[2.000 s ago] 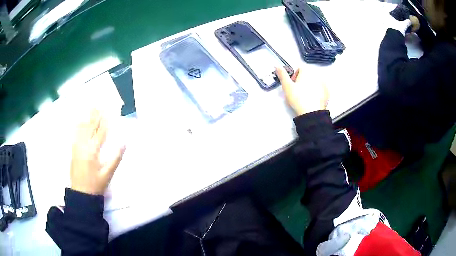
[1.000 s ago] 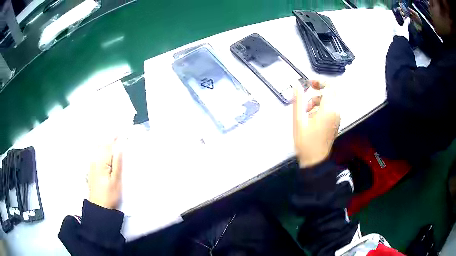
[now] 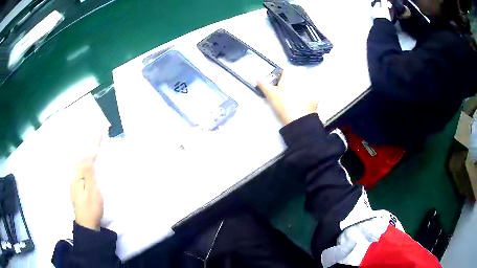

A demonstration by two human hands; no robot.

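A bare black phone middle frame (image 3: 226, 49) lies on the white work sheet (image 3: 209, 172). My right hand (image 3: 290, 99) is at its near end, thumb and fingers on either side of the corner. A bagged frame (image 3: 180, 86) with a black triangle mark lies to its left, hazy under film. A stack of bare frames (image 3: 299, 34) stands to the right of the bare frame. My left hand (image 3: 87, 191) is at the left over the white surface, blurred and overexposed; whether it holds a bag cannot be told.
More black frames (image 3: 11, 217) lie at the far left, cut by the picture's edge. Another person (image 3: 413, 78) in dark clothes sits at the right. A red stool (image 3: 377, 157) and a cardboard box (image 3: 464, 157) are below on the green floor.
My right hand has gone from raised, half-curled fingers to a grasp at the bare frame's near end. The view has shifted, so things on the bench appear further left.
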